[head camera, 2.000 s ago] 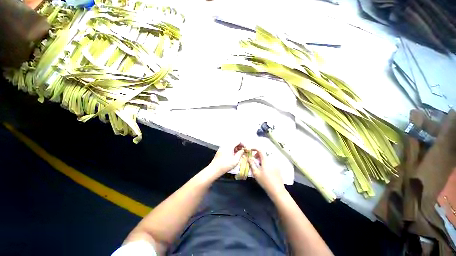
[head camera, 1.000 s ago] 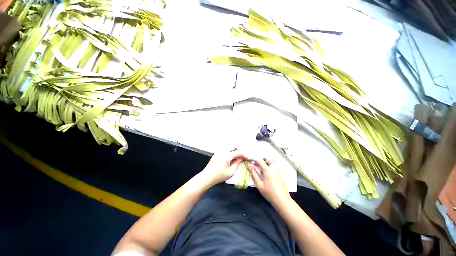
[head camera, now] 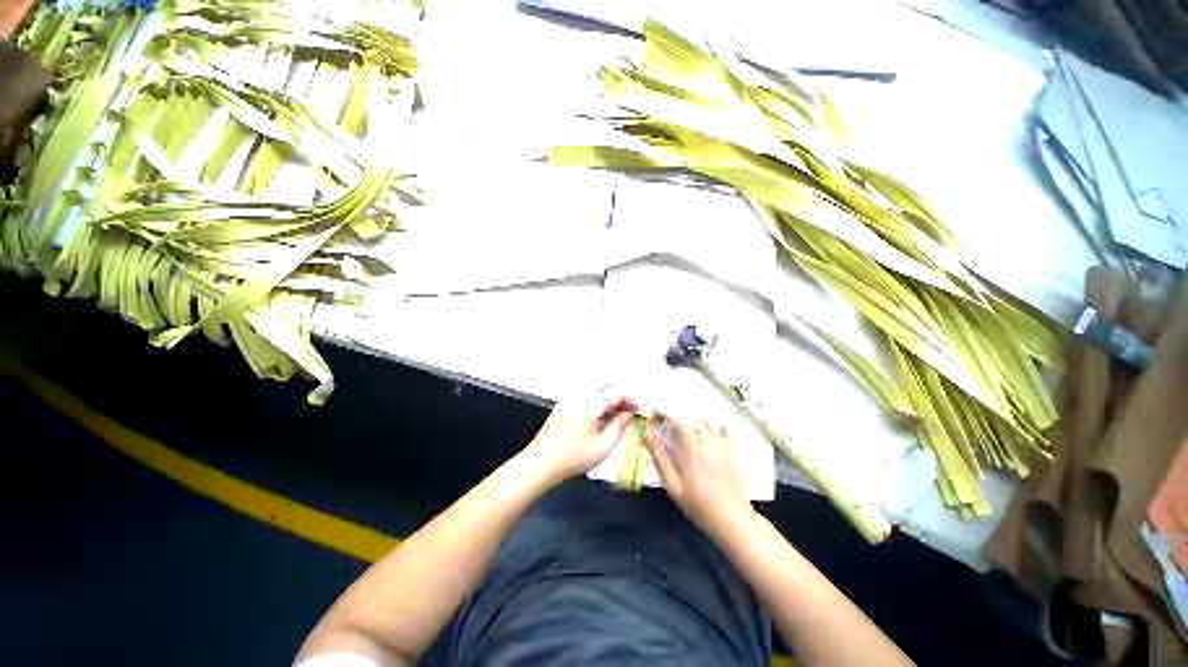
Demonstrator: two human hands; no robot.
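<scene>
A yellow-green strap [head camera: 632, 464] hangs over the near edge of the pale work board [head camera: 704, 306], its upper end between my fingertips. My left hand [head camera: 589, 429] pinches that end from the left. My right hand [head camera: 694, 459] holds it from the right. The fingers hide most of the strap's end. A hammer [head camera: 782, 440] with a small dark head and a long pale handle lies just right of my hands, its head up on the board.
A fan of loose straps [head camera: 847, 248] lies centre-right. A tangled strap pile [head camera: 248, 170] covers the left of the white table [head camera: 489, 248]. A thin dark bar [head camera: 847, 74] lies beyond the bundle. Brown panels [head camera: 1088, 430] with an orange piece [head camera: 1173, 508] are at near right.
The view has shifted slightly, so the strap pile and bundle sit a little further left and higher than two seconds ago. Both hands remain at the strap end; the right fingers have shifted slightly.
</scene>
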